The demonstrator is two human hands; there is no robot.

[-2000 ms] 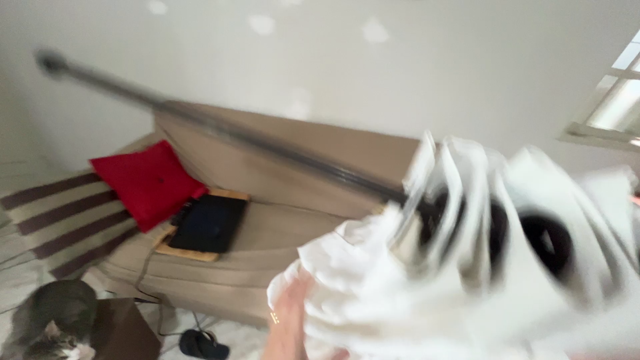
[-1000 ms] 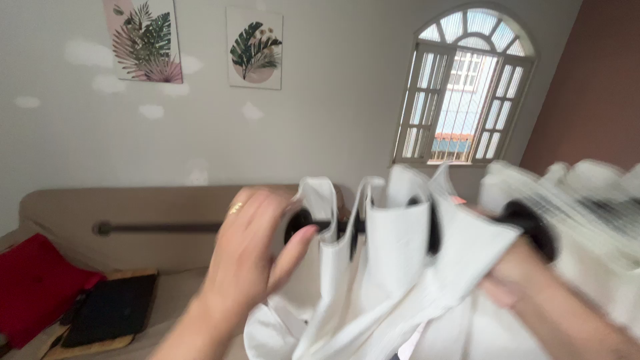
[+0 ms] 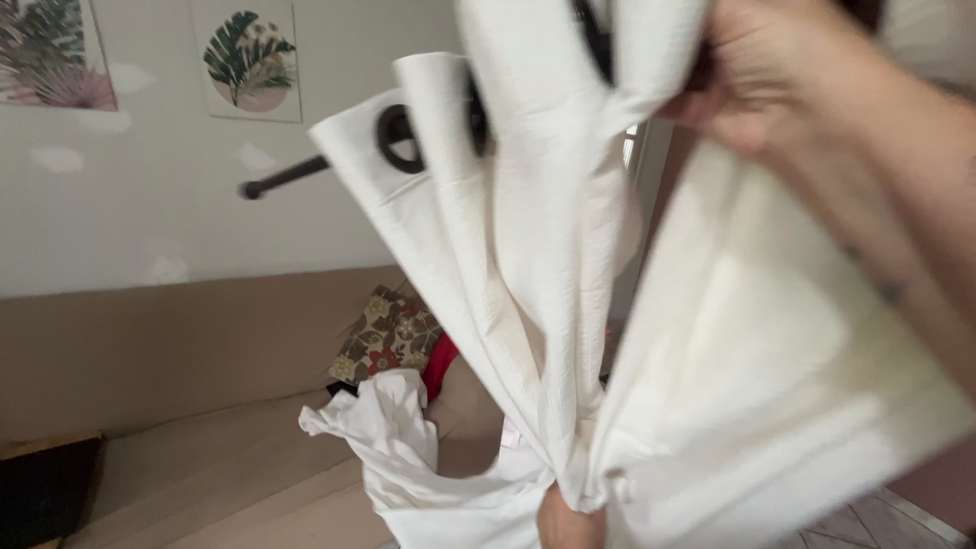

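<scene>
A white grommet curtain (image 3: 526, 191) hangs in folds from a dark curtain rod (image 3: 290, 175), whose rounded end sticks out at the left. Dark ring grommets (image 3: 400, 139) show along its top edge. At the upper right, my right hand (image 3: 747, 84) grips the curtain's top near the rod; its fingertips are partly hidden by cloth. Low in the view, my left hand (image 3: 572, 522) is closed around the gathered curtain, mostly hidden below the cloth. More white fabric (image 3: 396, 427) drapes over the sofa to the left of that hand.
Behind the curtain stands a beige sofa (image 3: 191, 343) with a floral cushion (image 3: 389, 332) and part of a red cushion (image 3: 442, 362). A black flat object (image 3: 46, 488) lies on a wooden board at lower left. Two botanical pictures (image 3: 248, 61) hang on the wall.
My left hand has left the rod and the curtain's top edge and now grips the cloth lower down. My right hand appears higher in view. The view has shifted.
</scene>
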